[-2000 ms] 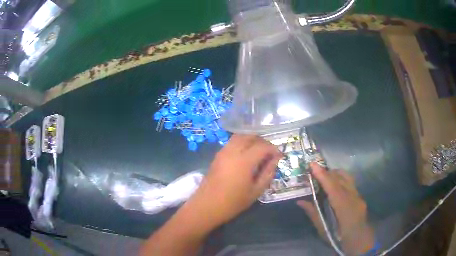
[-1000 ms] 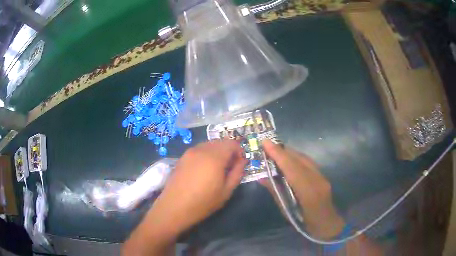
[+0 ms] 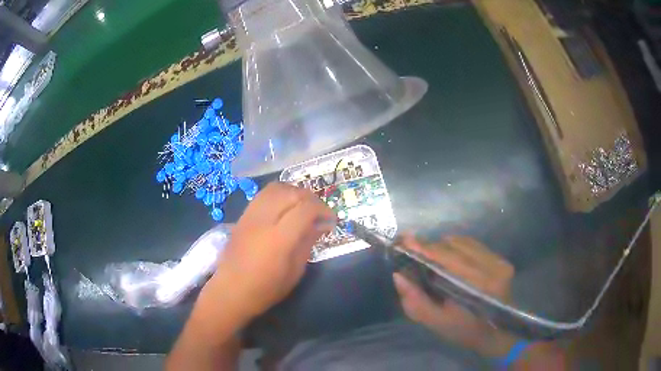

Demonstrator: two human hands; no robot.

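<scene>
A white open housing [image 3: 325, 255] lies on the dark green mat, with a green circuit board [image 3: 366, 190] and coloured parts inside. My left hand [image 3: 272, 239] is over the housing's left side, fingertips at the board; whether they pinch something small is hidden. My right hand [image 3: 453, 279] holds a dark, pen-like soldering iron [image 3: 417, 268], its tip pointing into the housing near a blue part [image 3: 348, 227]. A pale cable [image 3: 500, 306] runs along the iron and off to the right. A clear bag with a white cord [image 3: 170, 279] lies left of my left hand.
A clear fume cone [image 3: 319, 94] hangs just above the housing. A pile of blue discs [image 3: 206, 156] lies left of it. Two finished-looking white units [image 3: 40, 230] lie far left. A cardboard tray [image 3: 536, 65] with small metal parts [image 3: 610, 164] is at right. A rusty rail [image 3: 138, 93] edges the belt.
The view has shifted, moving the scene left. My right hand has drawn back from the housing to the lower right, and the iron now shows clearly. More of the board is visible.
</scene>
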